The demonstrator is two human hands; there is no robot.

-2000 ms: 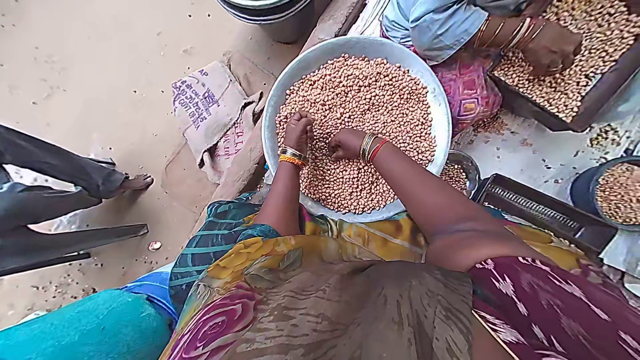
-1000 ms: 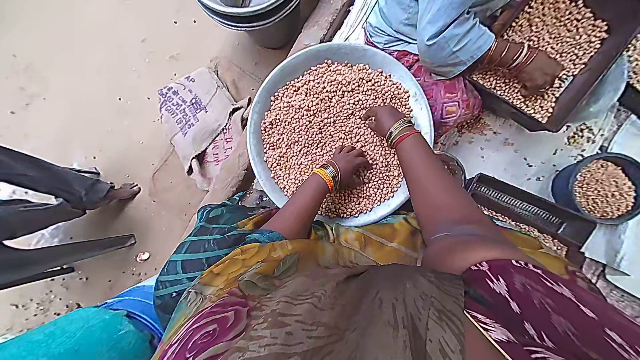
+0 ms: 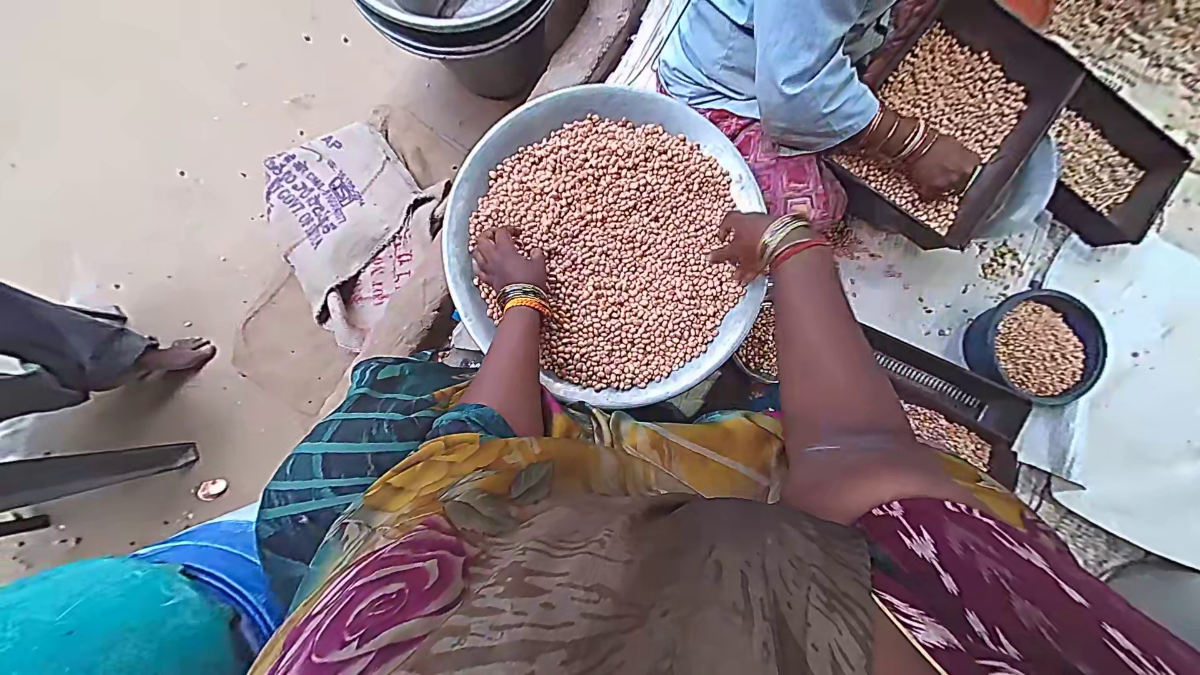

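A wide round metal basin (image 3: 466, 281) stands in front of me, heaped with small light-brown nuts or beans (image 3: 619, 244). My left hand (image 3: 509, 260) lies palm down on the pile near the basin's left wall, its fingers apart. At the right rim, my right hand (image 3: 745, 246) rests with its fingers against the pile; its palm side is hidden, so whether it holds any of them cannot be told. Bangles circle both wrists.
At upper right a person's hand (image 3: 942, 167) works in a dark tray (image 3: 1050, 80) of similar pieces. A dark tub (image 3: 980, 339) of them stands right. Printed sacking (image 3: 342, 202) lies left of the basin, stacked buckets (image 3: 497, 56) beyond. A bare foot (image 3: 178, 356) is at far left.
My hands were close together over the pile two seconds before; they have moved apart, the left to the basin's left side and the right to its right rim.
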